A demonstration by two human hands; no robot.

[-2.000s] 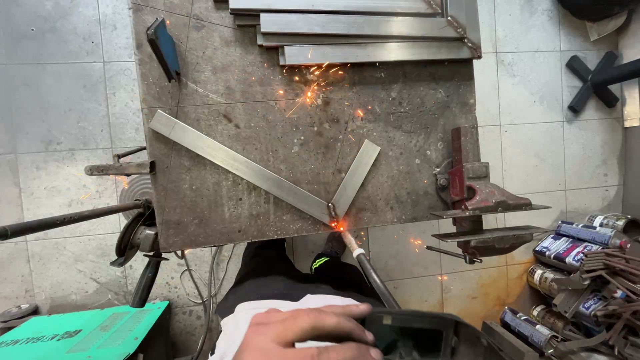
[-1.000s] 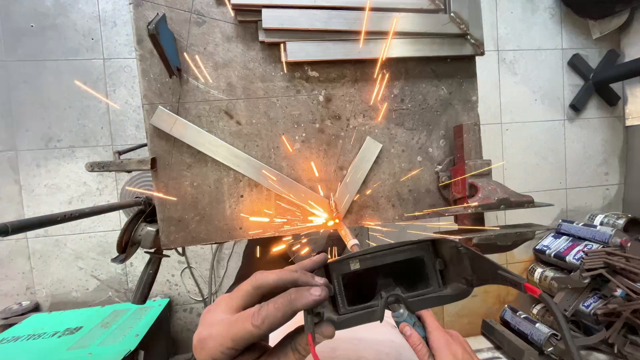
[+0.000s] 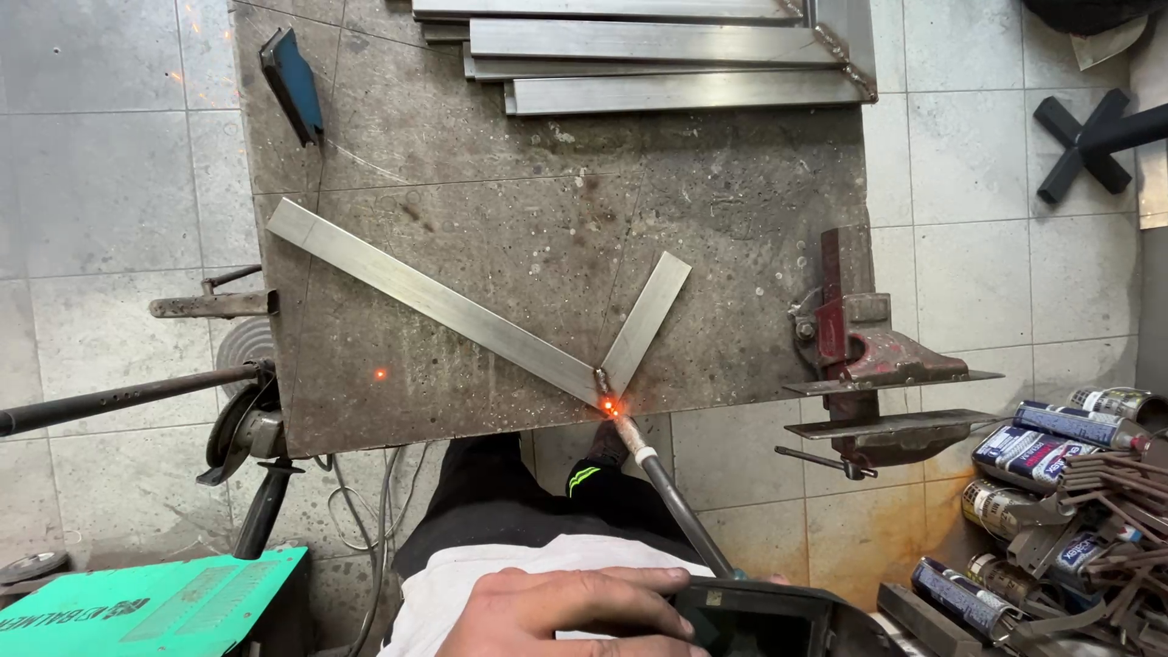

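Note:
A welding torch (image 3: 675,497) rises from the bottom, its nozzle at the glowing corner where a long metal bar (image 3: 429,301) and a short metal bar (image 3: 648,319) meet at an angle on the steel table (image 3: 474,228). A weld bead runs along part of that joint. My left hand (image 3: 575,611) is at the bottom centre, fingers bent, beside a black welding mask (image 3: 757,616); whether it grips the mask is unclear. My right hand (image 3: 777,578) is almost wholly hidden behind the mask near the torch handle; only a sliver shows.
Welded angled bars (image 3: 675,91) are stacked at the table's far edge, with a blue magnetic-looking block (image 3: 297,87) at far left. A red vise (image 3: 876,365) juts from the right edge, an angle grinder (image 3: 255,429) hangs at left. Cans and metal offcuts (image 3: 1095,538) lie lower right.
The bright shower of sparks has died down to a small red glow at the joint. The mask has moved down, away from the torch tip, and my left hand has moved right.

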